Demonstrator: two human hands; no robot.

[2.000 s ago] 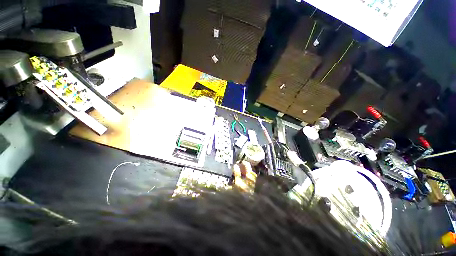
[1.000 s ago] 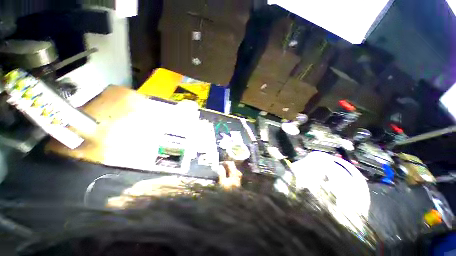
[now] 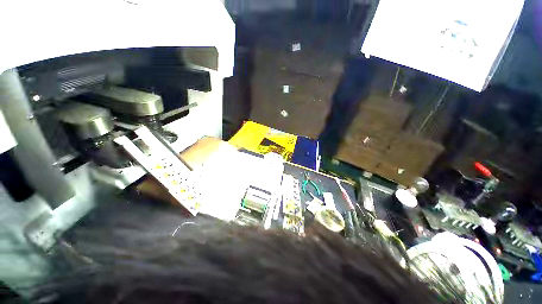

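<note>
Neither of my hands shows; dark hair fills the bottom of the view. A component strip [image 3: 168, 178] with rows of small yellowish parts lies tilted on the pale support arms below the round metal heads [image 3: 89, 122] of the machine. A small green-and-white framed device [image 3: 256, 199] lies on the white paper sheet [image 3: 223, 178]. White part strips [image 3: 292, 199] stand upright in the picture beside it. Green-handled side cutters [image 3: 311, 187] and a small round beige tub [image 3: 329, 219] are to their right. A thin white wire [image 3: 183, 225] shows just above the hair.
The large white machine [image 3: 229, 41] is at left. The white desk fan [image 3: 460, 264] is at lower right, partly hidden by hair. Toggle-clamp fixtures [image 3: 454, 215] with a red-tipped lever are at far right. Brown cartons [image 3: 380, 136] stand behind the bench. A white panel [image 3: 437, 41] hangs at top right.
The view has swung left, so more of the machine shows. The fingers seen earlier beside the tub and the dotted panel at the lower middle no longer show. The strip on the arms remains.
</note>
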